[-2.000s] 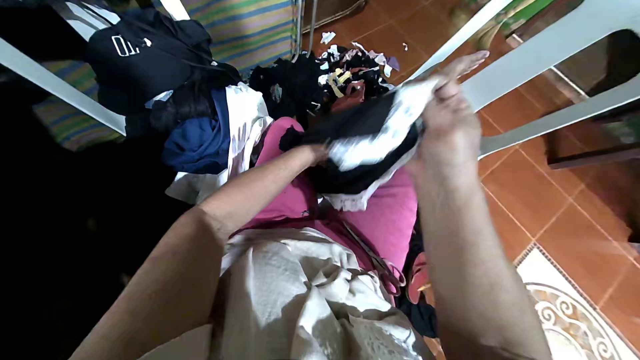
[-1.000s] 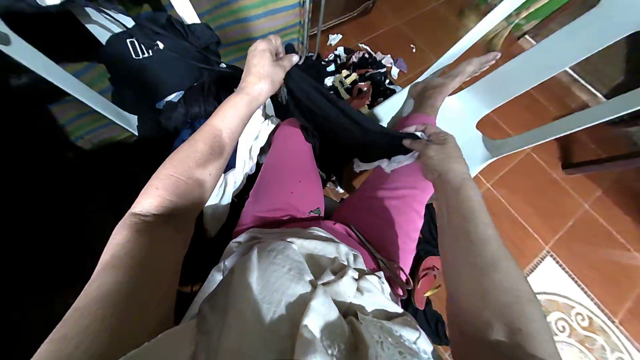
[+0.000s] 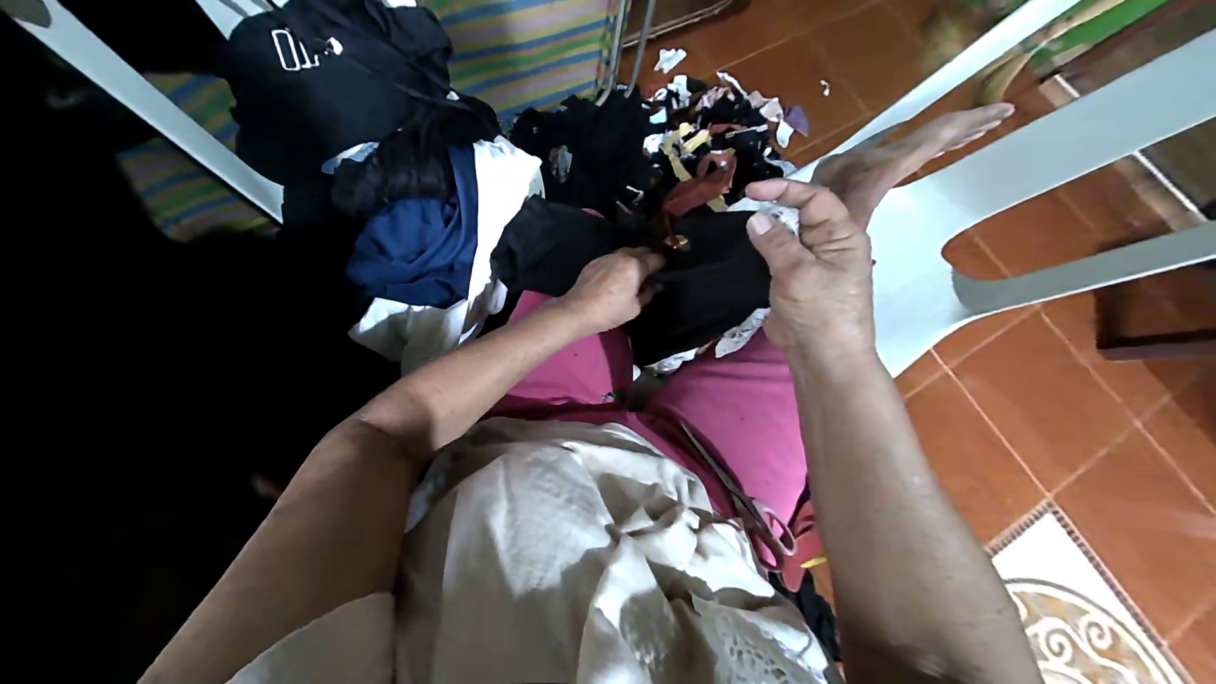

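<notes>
A black cloth garment with white lace trim (image 3: 708,285) lies across my pink-trousered thighs. My left hand (image 3: 617,285) presses on its middle, fingers curled at the fabric; whether they pinch it I cannot tell. My right hand (image 3: 817,256) is at its right end, thumb and forefinger at the white lace, the edge partly hidden behind the fingers. A pair of scissors (image 3: 746,508) rests on my lap beside the cream cloth of my top (image 3: 589,541), handles toward the right.
Black, navy and white clothes (image 3: 418,228) are piled at the left by a white plastic chair arm (image 3: 152,109). Fabric scraps (image 3: 703,133) cover the tiled floor ahead. Another white plastic chair (image 3: 912,266) stands at right, with my bare foot over it.
My left hand has come down from the upper left onto the cloth's middle. The black cloth, stretched between both hands a second ago, now lies lower over my thighs.
</notes>
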